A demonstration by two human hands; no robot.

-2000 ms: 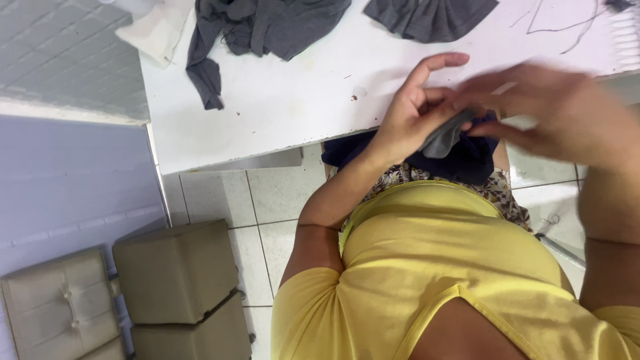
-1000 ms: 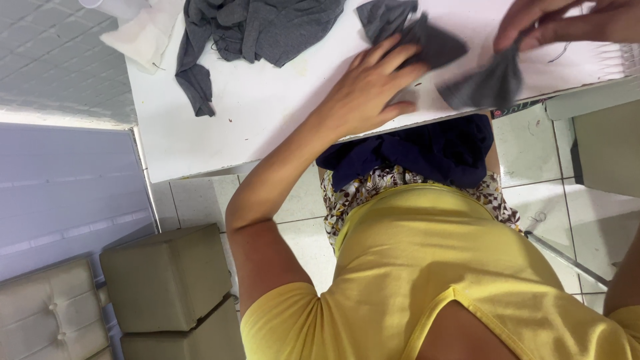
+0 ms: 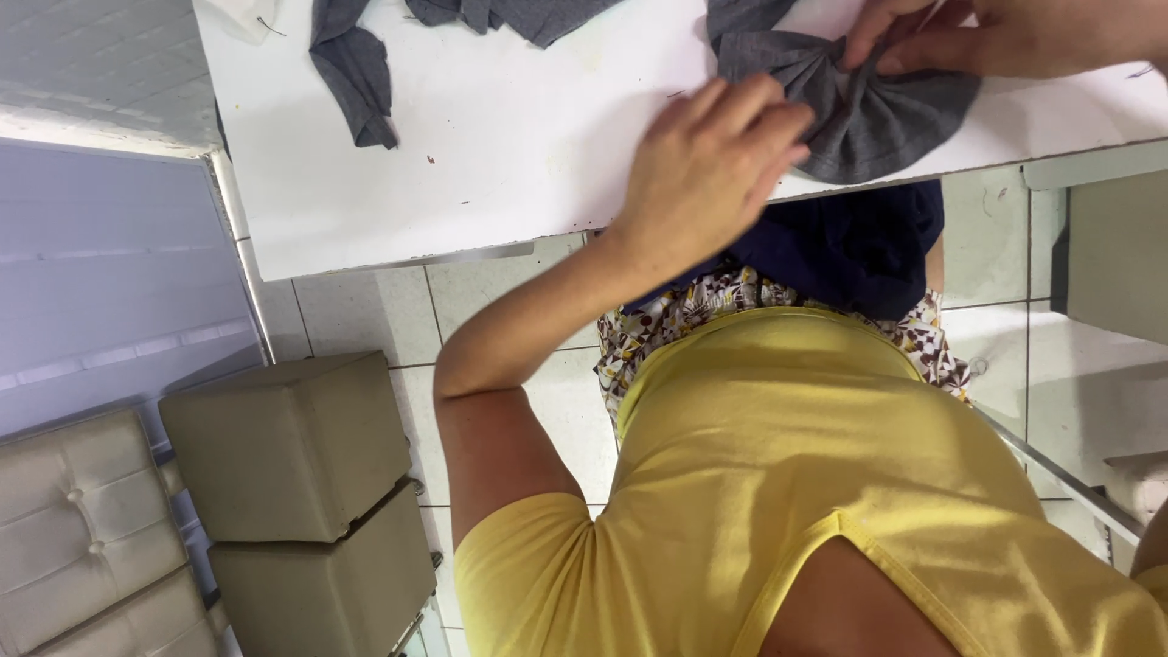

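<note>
A gathered piece of grey fabric [image 3: 858,119] lies fanned out in folds on the white table near its front edge. My right hand [image 3: 967,46] pinches its gathered middle between thumb and fingers. At the left side of the piece is my left hand [image 3: 716,146], fingers bent, its fingertips at the cloth's edge; whether they grip it cannot be told. Another grey fabric piece [image 3: 744,14] lies just behind, partly cut off by the view. Dark navy cloth [image 3: 849,242] rests on my lap below the table edge.
More grey fabric [image 3: 356,78] lies on the white tabletop [image 3: 474,164] at the left and back. A whitish cloth [image 3: 242,14] is at the far left corner. Beige padded blocks [image 3: 283,447] and a tufted seat [image 3: 82,511] stand at lower left. A beige block [image 3: 1122,246] is at the right.
The gathered grey piece, held up by my right hand a second ago, now lies spread on the table. My left hand has moved off the other grey piece to this one's edge.
</note>
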